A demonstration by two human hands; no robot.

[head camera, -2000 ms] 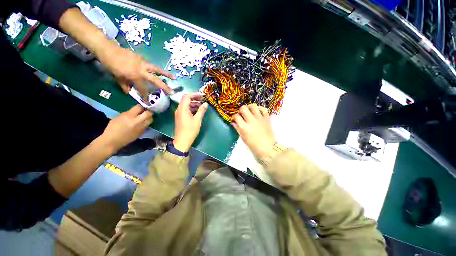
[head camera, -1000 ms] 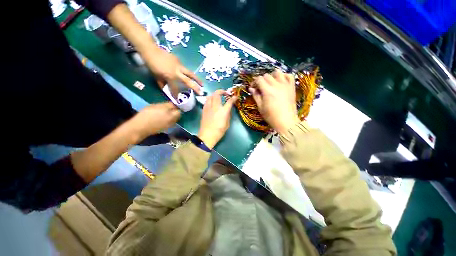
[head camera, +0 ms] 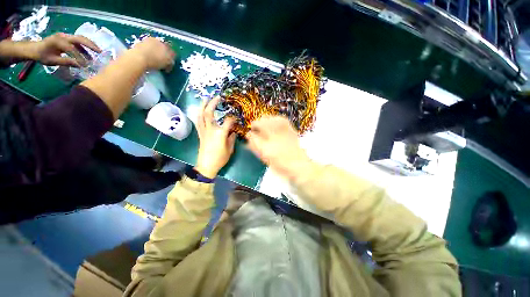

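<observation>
A tangled bundle of orange-yellow and dark wire leads (head camera: 261,96) lies across the green bench (head camera: 241,168) and the left edge of the white work sheet (head camera: 348,116). My left hand (head camera: 215,134) is at the bundle's left side, fingers curled near the wire ends; whether it holds one I cannot tell. My right hand (head camera: 274,142) is blurred and lies over the bundle's near edge; its fingertips are not clear. A white cup-shaped housing (head camera: 169,120) stands on the bench left of my left hand, with dark marks inside.
A coworker's arms (head camera: 110,81) reach over translucent housings (head camera: 104,43) at the left. Loose white plastic pieces (head camera: 206,72) lie behind my left hand. A grey-white screw feeder (head camera: 409,156) stands on the sheet under a dark blurred bar. A black coil (head camera: 491,219) lies at the right.
My right hand has come back from over the bundle to its near edge. The coworker's hands have left the white housing and moved left and back.
</observation>
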